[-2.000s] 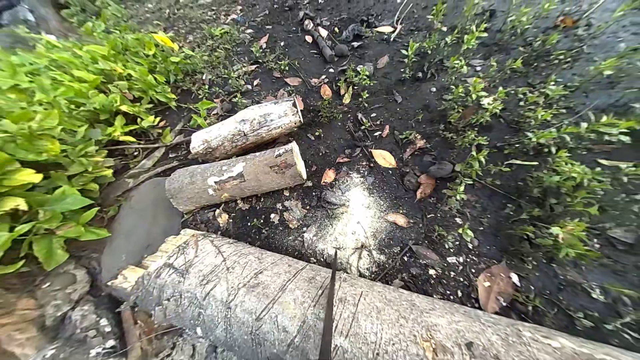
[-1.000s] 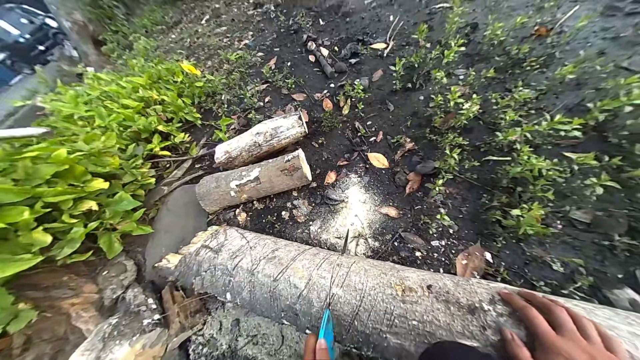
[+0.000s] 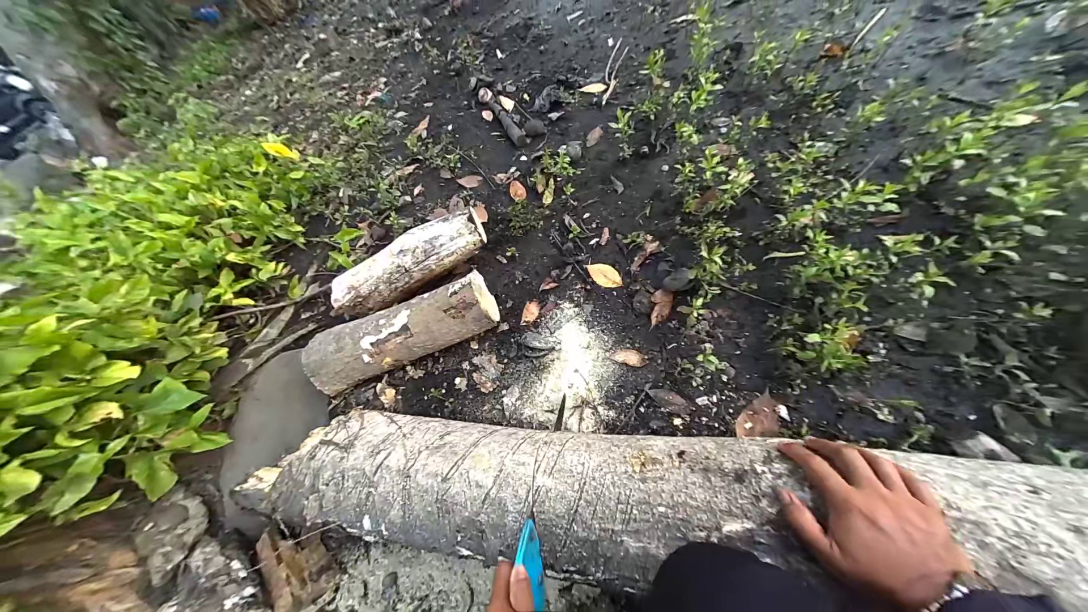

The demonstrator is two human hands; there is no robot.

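A saw with a blue handle (image 3: 529, 561) is gripped by my left hand (image 3: 510, 588), of which only fingers show at the bottom edge. The thin dark blade runs across a thick grey log (image 3: 680, 476), in line with a narrow groove, and its tip shows past the far side. How deep it sits is unclear. Several dark scored lines mark the bark around it. My right hand (image 3: 880, 527) rests palm down on the log to the right, fingers spread, a bracelet at its wrist. Pale sawdust (image 3: 574, 365) lies on the soil beyond the blade.
Two shorter cut logs, one paler (image 3: 408, 263) and one greyer (image 3: 404, 331), lie side by side beyond the big log's left end. A smooth grey stone (image 3: 276, 425) and leafy plants (image 3: 127, 340) are at left. Dark cloth (image 3: 731, 578) is near the bottom edge.
Two seconds ago the blade was in view with no hand showing. One second ago both hands had come into view. Since then, more of my right hand shows on the log.
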